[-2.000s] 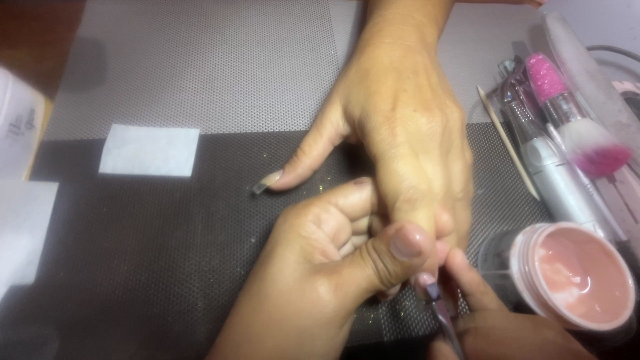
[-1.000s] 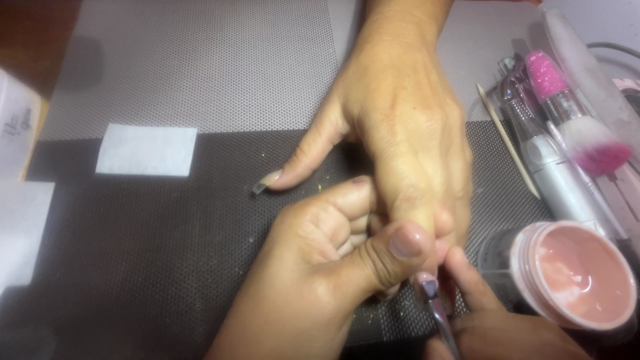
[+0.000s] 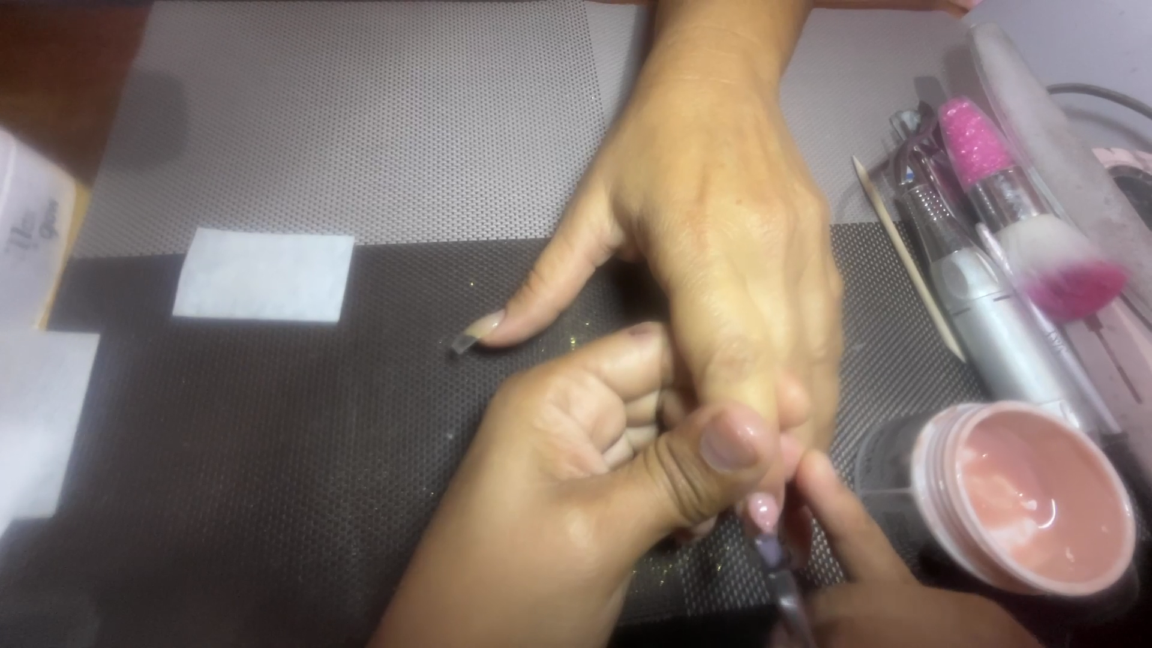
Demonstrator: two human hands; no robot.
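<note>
Another person's hand [image 3: 738,234] reaches in from the top, palm down, with a clear nail tip on its thumb. My left hand [image 3: 585,468] is closed around one of its fingers, my thumb lying on top. That finger's nail [image 3: 762,511] carries glossy pink material, and the tip of a slim metal-ended nail tool [image 3: 781,576] meets it. My right hand [image 3: 891,576] is at the bottom edge, one finger extended against the other person's fingers; its grip on the tool is mostly hidden. An open jar of pink gel [image 3: 1044,504] stands just right of it.
At the right lie a wooden stick [image 3: 909,261], a pink-and-white dust brush [image 3: 1035,216], a white pen-like tool [image 3: 999,333] and other tools. A white wipe [image 3: 264,275] rests on the dark woven mat [image 3: 270,450]. A white container [image 3: 31,225] and another white sheet [image 3: 40,423] are at the left.
The tool's tip has shifted slightly at the nail, where a rounded pink glossy patch now shows. My left hand keeps its hold on the finger.
</note>
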